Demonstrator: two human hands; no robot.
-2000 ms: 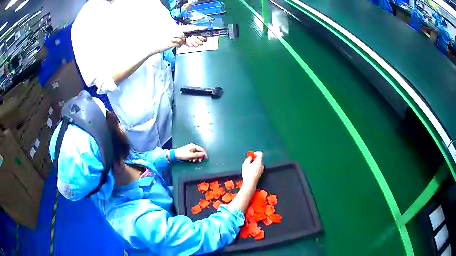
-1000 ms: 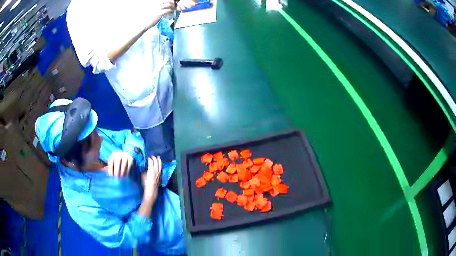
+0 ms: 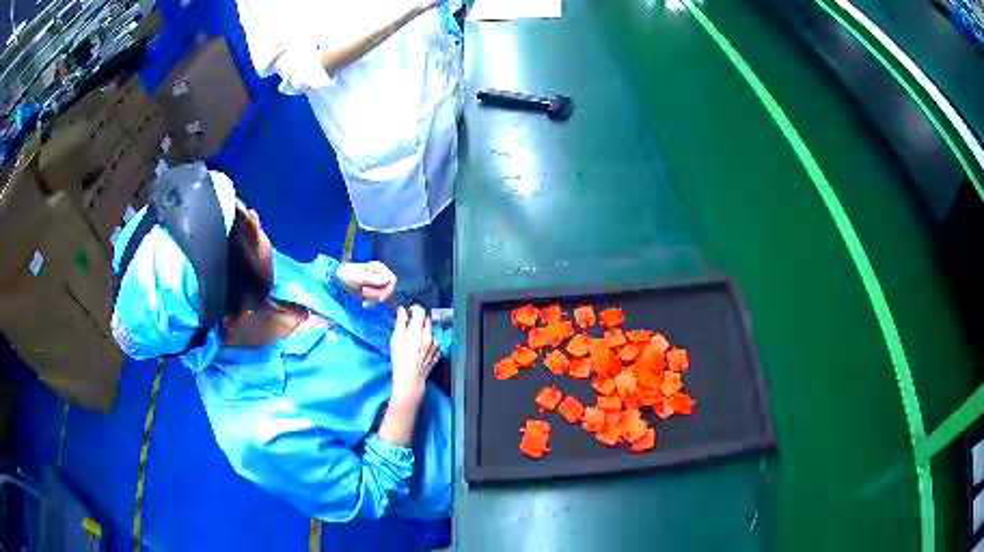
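Note:
Neither of my hands is in view. A shallow black tray (image 3: 725, 356) with a raised rim lies on the green bench (image 3: 561, 226). Many bright orange caps (image 3: 647, 364) lie loose in it, heaped near its middle and scattered towards its left side. One orange piece (image 3: 534, 439) lies apart near the tray's lower left corner. A black handle unit (image 3: 523, 101) with a crosswise head lies farther up the bench, its head to the right.
A person in light blue (image 3: 308, 377) with a head strap is left of the tray, hands near the bench edge. A person in a white coat (image 3: 394, 140) stands beyond, head out of view. A pale sheet (image 3: 516, 9) lies at the top. Cartons (image 3: 200, 102) stand at left.
The person in blue has drawn back the hand that held an orange piece over the tray. The view has shifted, and the handle held by the person in white is no longer visible.

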